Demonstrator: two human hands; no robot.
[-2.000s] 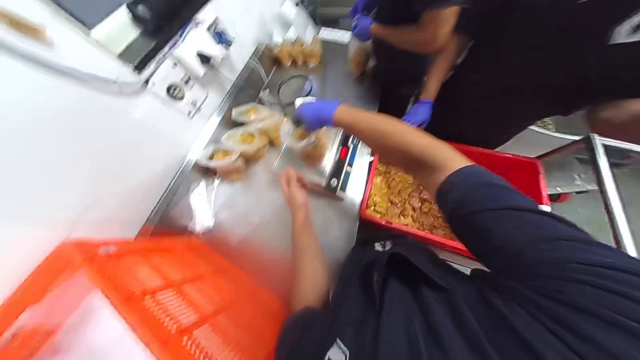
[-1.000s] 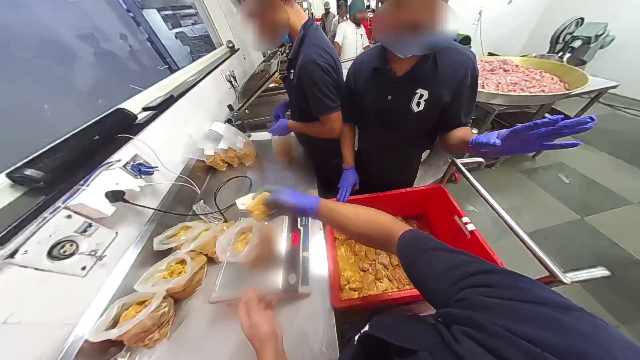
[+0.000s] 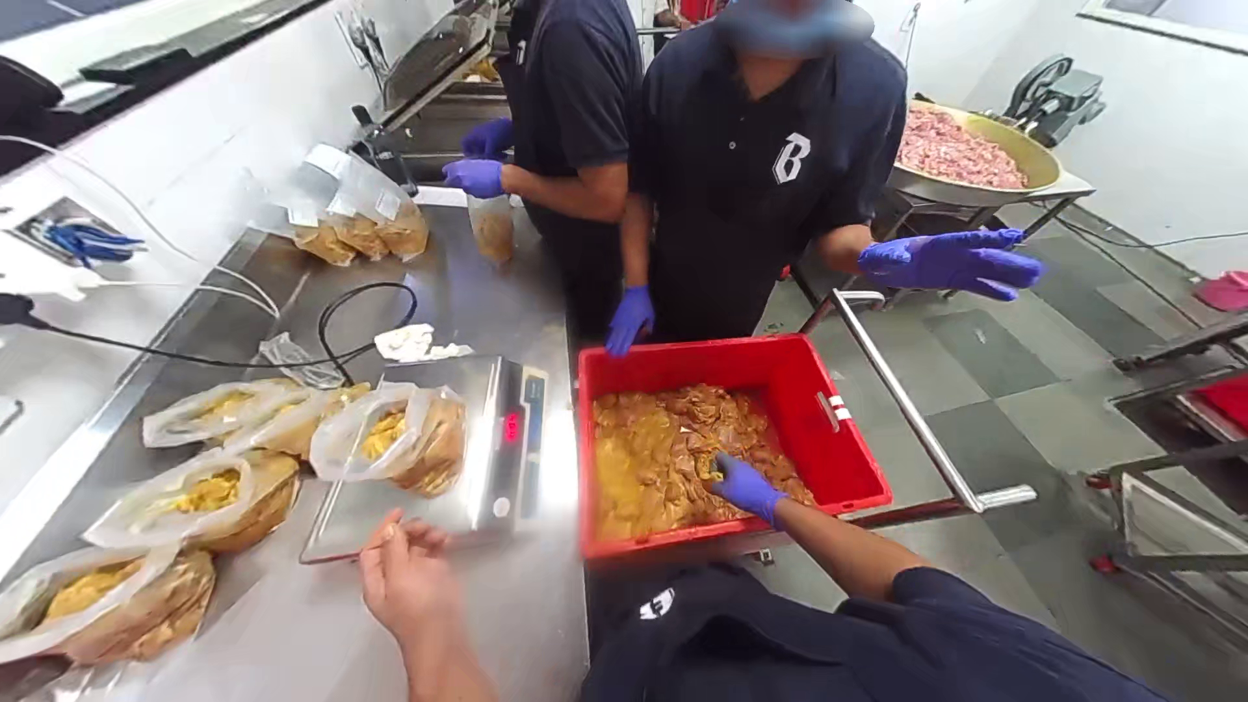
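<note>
My right hand [image 3: 749,489], in a purple glove, is down in the red plastic crate [image 3: 731,353], its fingers at the marinated meat [image 3: 682,439]; a small yellow-coated piece shows at the fingertips. My bare left hand [image 3: 408,570] hovers at the near edge of the steel digital scale [image 3: 429,502], fingers loosely bent and holding nothing. An open clear plastic bag of marinated meat [image 3: 390,439] rests on the scale, whose red display [image 3: 511,427] is lit. More open filled bags [image 3: 205,492] stand to the left on the steel table [image 3: 292,624].
Across the crate stands a co-worker with purple gloves [image 3: 951,263]; another handles a bag [image 3: 490,229] at the table. Filled bags [image 3: 361,229] stand at the back. A black cable [image 3: 195,359] and crumpled white cloth or paper [image 3: 414,343] lie near the scale. A metal rail [image 3: 907,400] borders the crate.
My right hand has moved from above the bag on the scale into the red crate. My left hand remains by the scale. The view has shifted strongly since the oldest frame.
</note>
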